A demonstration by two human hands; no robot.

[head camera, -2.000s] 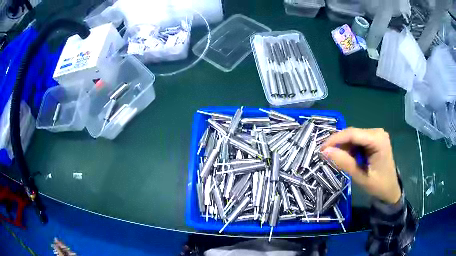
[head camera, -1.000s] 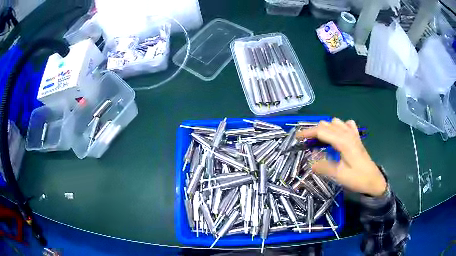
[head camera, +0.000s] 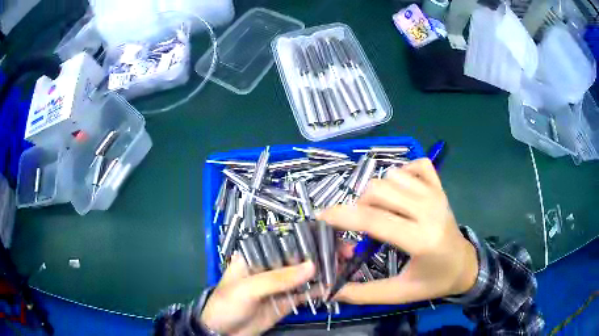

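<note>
My left hand holds a row of several metal cylinders side by side over the blue bin, their thin rods pointing down towards me. My right hand is at the right end of the row, its fingers around one more cylinder. A dark pen-like tool with a blue end lies in my right hand, passing under the fingers. The bin is heaped with loose cylinders, partly hidden by both hands.
A clear packing box with rows of cylinders stands beyond the bin. A clear lid lies left of it. Open clear boxes and a white carton are at the left. A black pouch, printed packet and white foam sheets are upper right.
My left hand has come into view with a row of cylinders. My right hand has moved left and down from the bin's right part to meet it. The view has shifted, moving the scene leftward.
</note>
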